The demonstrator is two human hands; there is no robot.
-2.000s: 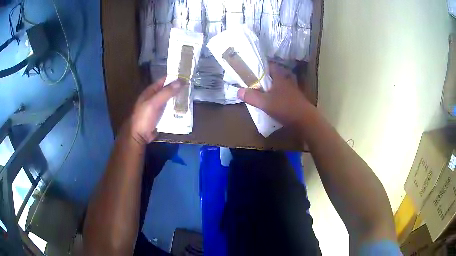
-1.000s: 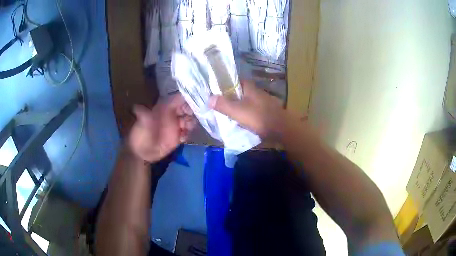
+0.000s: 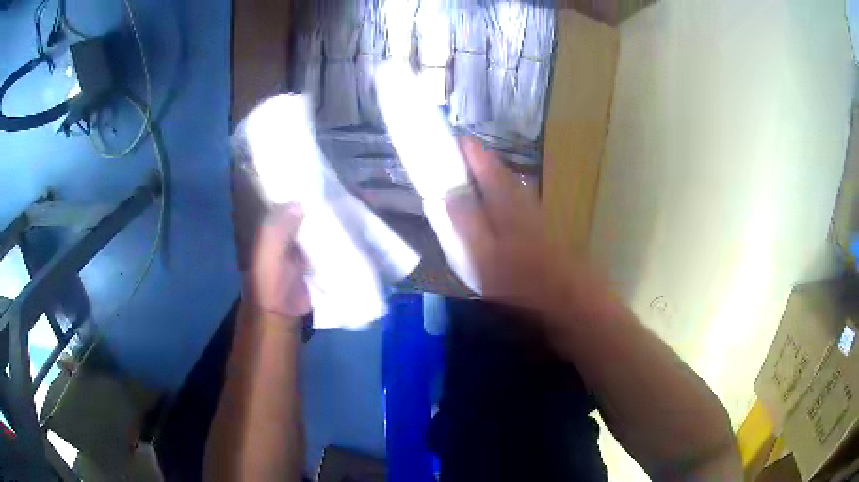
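My left hand point(image 3: 281, 264) grips white packet bundles point(image 3: 325, 226), blurred and overexposed, at the near left of the open carton point(image 3: 575, 122). At least two pieces in it lie at different angles. My right hand point(image 3: 509, 226) holds another white bundle point(image 3: 421, 141), slanted up and left over the carton's near part. Its fingers are blurred. Rows of banded white packet bundles point(image 3: 499, 71) stand upright in the carton's far part. Flatter packets lie at its near end, partly hidden by the hands.
A blue wall with cables and a small box point(image 3: 91, 71) is at left, above a metal frame point(image 3: 89, 245). A pale wall point(image 3: 725, 141) is at right. Brown cartons point(image 3: 815, 377) stand at the lower right. My dark-clothed legs are below the carton.
The bundles, together in my right hand a second ago, are now apart, with my left hand gripping some. The carton appears shifted right in view.
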